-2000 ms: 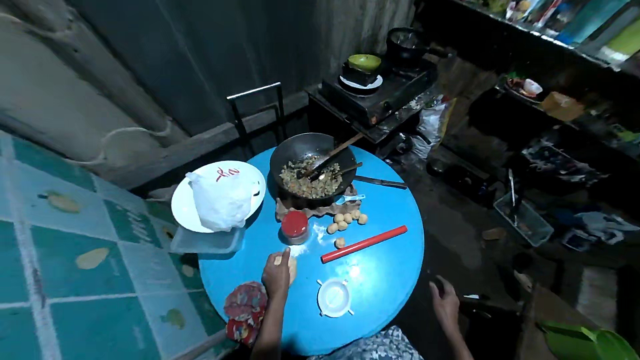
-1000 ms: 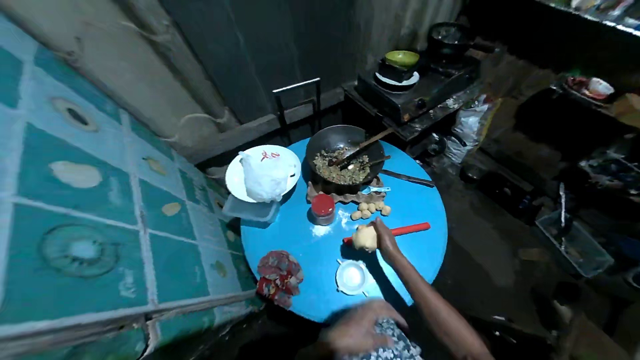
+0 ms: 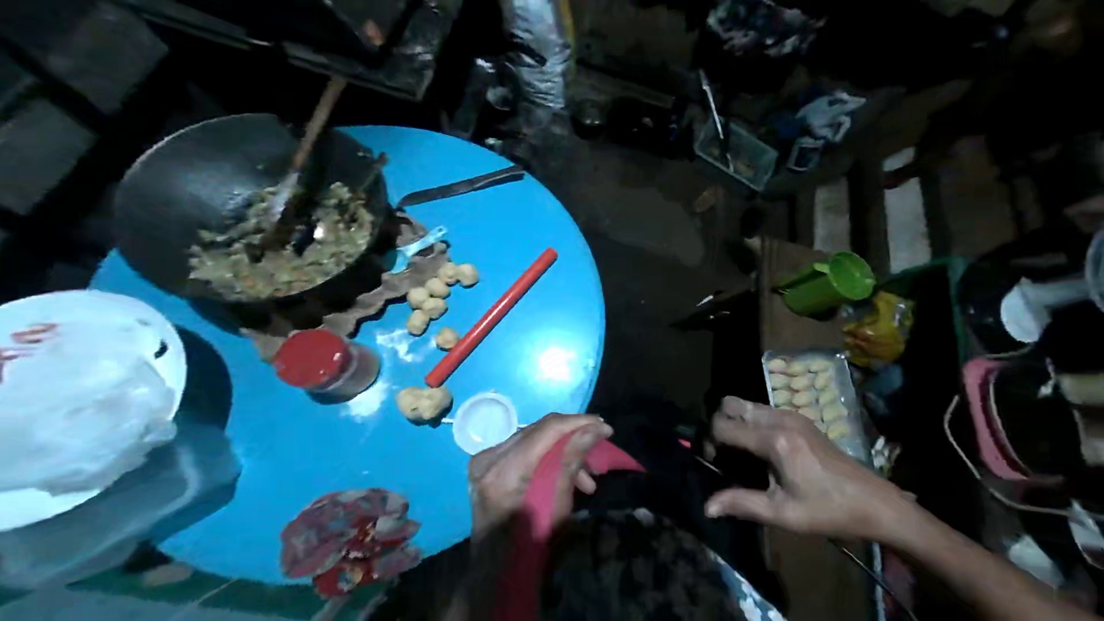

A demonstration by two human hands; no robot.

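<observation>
My left hand (image 3: 539, 474) is curled around a pink strip (image 3: 545, 483) at the blue table's near edge. My right hand (image 3: 798, 470), fingers apart and holding nothing visible, is beside a clear tray (image 3: 849, 366) of shaped dough pieces (image 3: 802, 388). A dough lump (image 3: 423, 403) lies between a red rod (image 3: 492, 319) and a small white bowl (image 3: 485, 423). Several dough balls (image 3: 434, 302) are left of the rod. A red-lidded jar (image 3: 328, 364) stands farther left. Behind it, a black wok (image 3: 172, 194) holds chopped filling (image 3: 285, 250) and a wooden-handled utensil (image 3: 315, 129).
A white plate (image 3: 168, 341) bears a plastic bag (image 3: 78, 405) at the far left. A crumpled red patterned packet (image 3: 349, 535) lies near the round table's edge (image 3: 595, 302). Right of the table are a green mug (image 3: 832, 285) and a pink-rimmed container (image 3: 983, 423).
The dough lump, in my right hand one second ago, now lies on the table. My right hand has moved right, off the table. The pink strip now shows in my left hand. The view has shifted right.
</observation>
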